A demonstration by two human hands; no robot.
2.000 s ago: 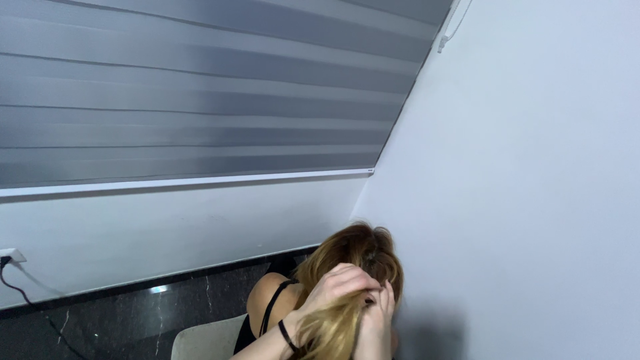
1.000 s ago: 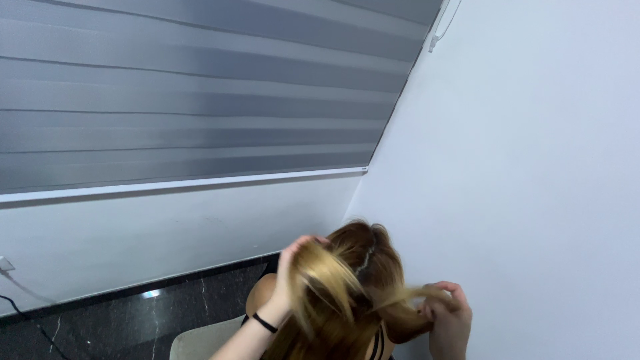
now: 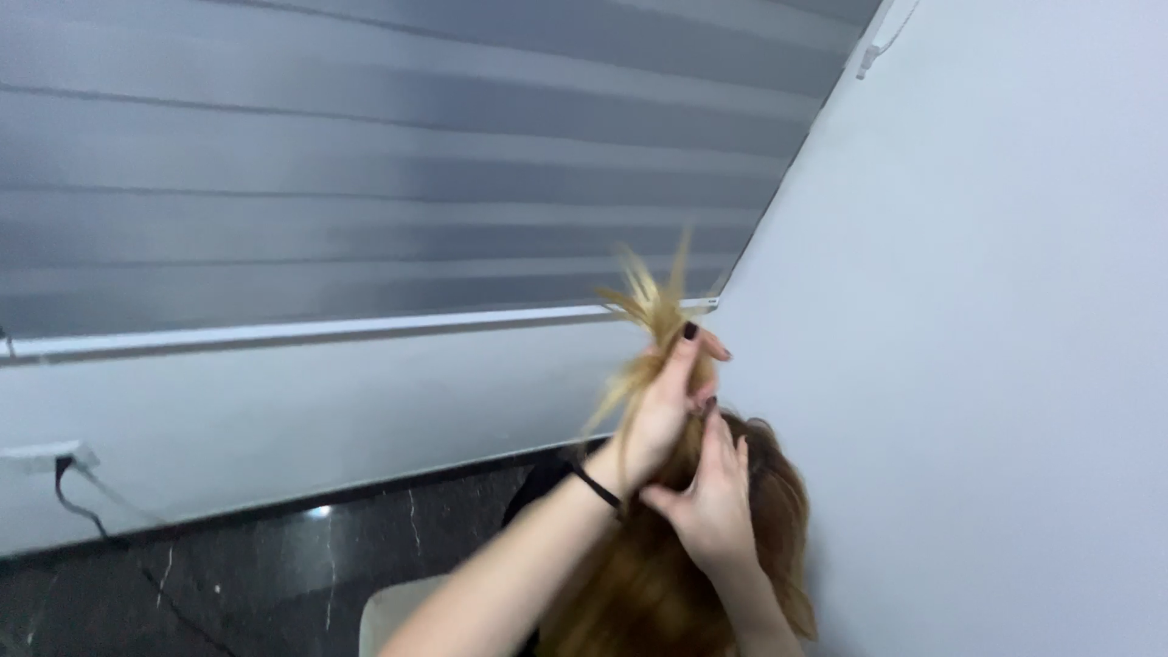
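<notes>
A seated person's long blond-brown hair [image 3: 639, 593] fills the lower middle of the head view. My left hand [image 3: 671, 392], with a black band [image 3: 598, 485] round its wrist, is closed round a raised section of hair [image 3: 652, 315] above the head; the light ends fan out over the fingers. My right hand [image 3: 716, 497] lies just below it against the hair on the head, fingers pointing up and thumb spread. Whether strands are pinched in its fingers is not clear. The person's face is hidden.
A grey striped window blind [image 3: 411, 182] hangs behind, its bead chain [image 3: 871, 59] at the right. A white wall [image 3: 985, 365] stands close on the right. At lower left are a wall socket [image 3: 55, 453] with a black cable [image 3: 82, 511], dark marble flooring [image 3: 292, 557] and a pale chair back [image 3: 392, 607].
One second ago my hands were apart, each with a section of hair. Now they are together, and a section of hair stands raised in my left hand.
</notes>
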